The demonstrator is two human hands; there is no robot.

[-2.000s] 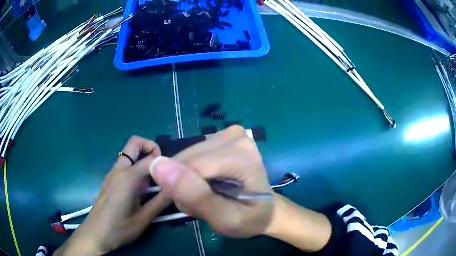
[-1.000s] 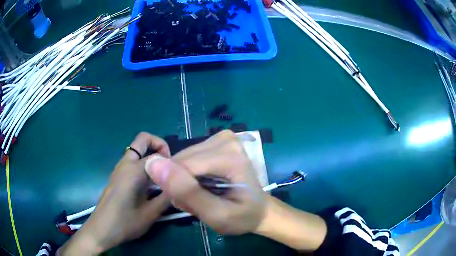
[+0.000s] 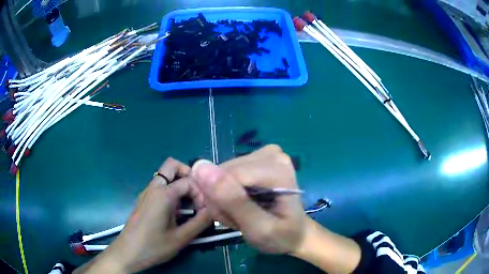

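My left hand (image 3: 161,214), with a ring on one finger, holds a white cable (image 3: 104,233) whose end is hidden between the fingers. My right hand (image 3: 262,206) holds a slim hand tool (image 3: 273,191) like a pen, its tip hidden at the left fingertips. A second white cable (image 3: 110,247) lies just below, passing under the hands; a black and red connector (image 3: 78,244) is at the left. A cable end with thin coloured cores and a small housing (image 3: 324,204) shows right of my right wrist. The pad under the hands is mostly covered.
A blue tray (image 3: 230,84) of black housings stands at the back. A fanned bundle of white cables (image 3: 59,91) lies left. A few white cables (image 3: 354,63) with red connectors lie diagonally right of the tray. Loose black housings (image 3: 252,140) lie beyond the hands. A small blue fan (image 3: 58,29) is back left.
The view has shifted, so the tray and cables sit lower and further right, and the red connectors at the back right now show fully. Both hands stay together; the pale card is now covered.
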